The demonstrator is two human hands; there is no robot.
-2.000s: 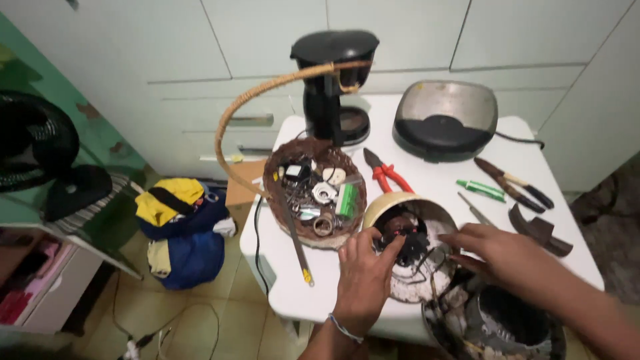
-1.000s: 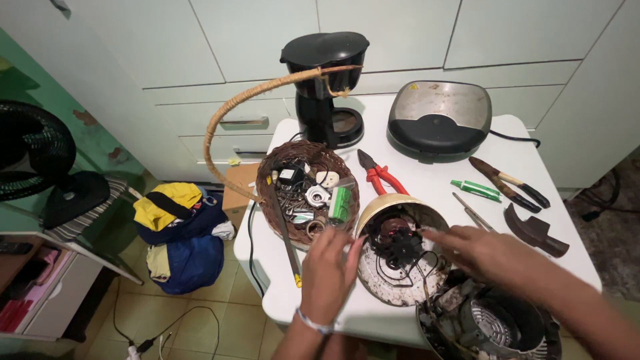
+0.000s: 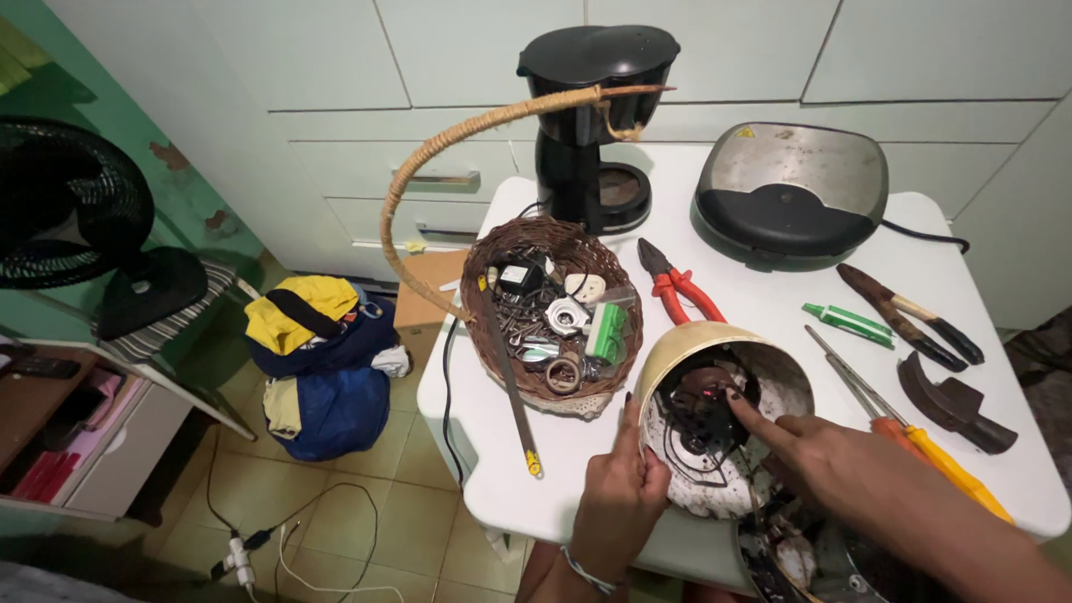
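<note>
A cream, round appliance housing lies tilted near the table's front edge, its open side showing a dark motor with loose wires. My left hand grips the housing's left rim, index finger extended along it. My right hand reaches in from the right, its index fingertip at the motor. Below my right forearm sits a dark, dirty appliance part, partly hidden. Red-handled pliers lie just behind the housing. A wicker basket of small hardware stands to its left, a hacksaw blade across it.
A black coffee maker and a contact grill stand at the back. On the right lie a green tube, cutters with worn handles, two screwdrivers and a hammer head. A power strip is on the floor.
My right index finger has extended to the motor inside the housing. My left hand has shifted from inside the housing to its left rim.
</note>
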